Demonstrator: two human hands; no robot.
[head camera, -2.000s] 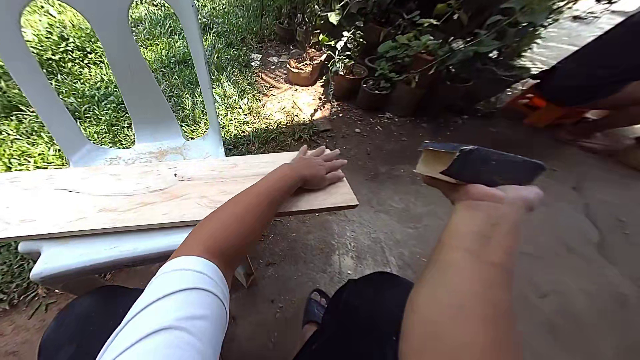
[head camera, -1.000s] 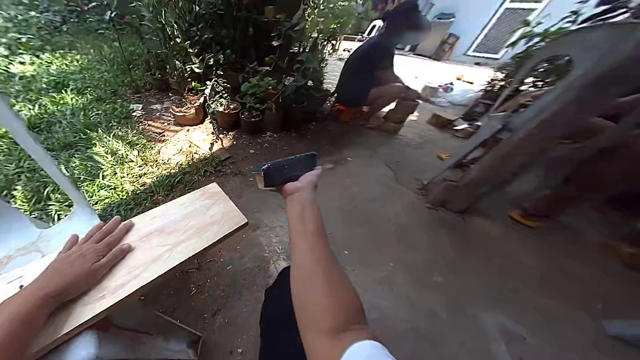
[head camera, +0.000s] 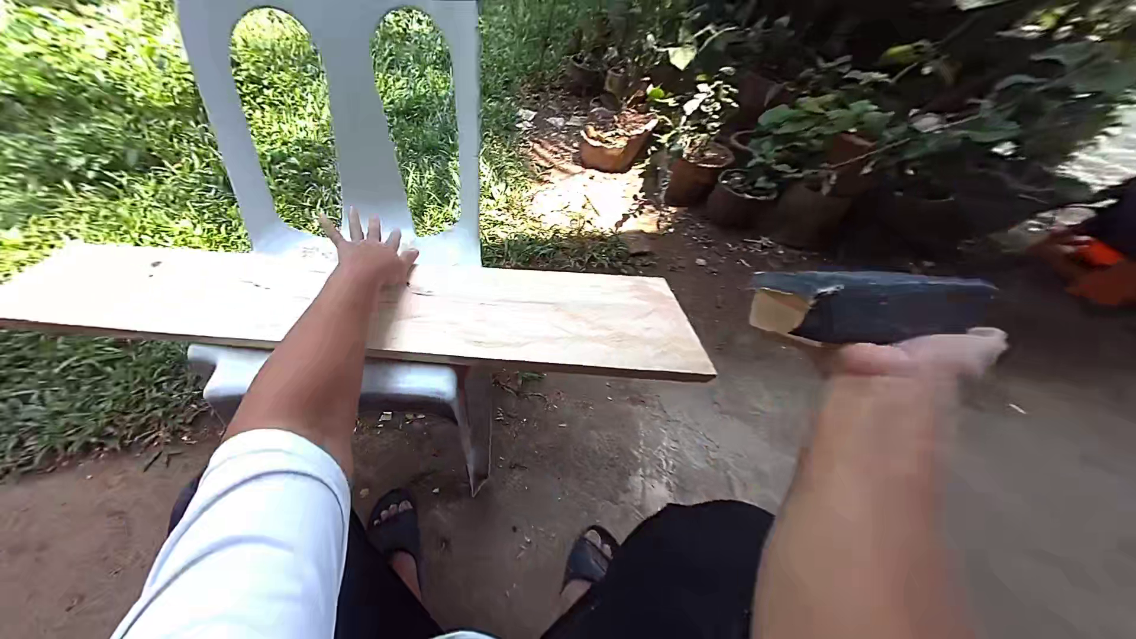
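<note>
A pale wooden board (head camera: 532, 311) lies flat across the seat of a white plastic chair (head camera: 417, 380), its right end reaching past the seat. My left hand (head camera: 368, 257) rests on the board near the chair's back, fingers spread, holding nothing. Off to the right of the board, in the air, my right hand (head camera: 923, 353) holds a block wrapped in dark sandpaper (head camera: 896, 306); the block's bare tan end faces left. The fingers of this hand are mostly hidden behind the block, and the hand is slightly blurred.
Potted plants (head camera: 701, 169) stand along the edge of the concrete ground behind the board. Grass (head camera: 106, 177) lies beyond the chair. My sandalled feet (head camera: 395, 524) are below the chair's front. At the right edge, part of a person (head camera: 1100, 248) shows beside something orange.
The view has swung back left since one second ago. Compared with two seconds ago, my left hand rests farther from the board's right end. The wrapped block stays in my right hand.
</note>
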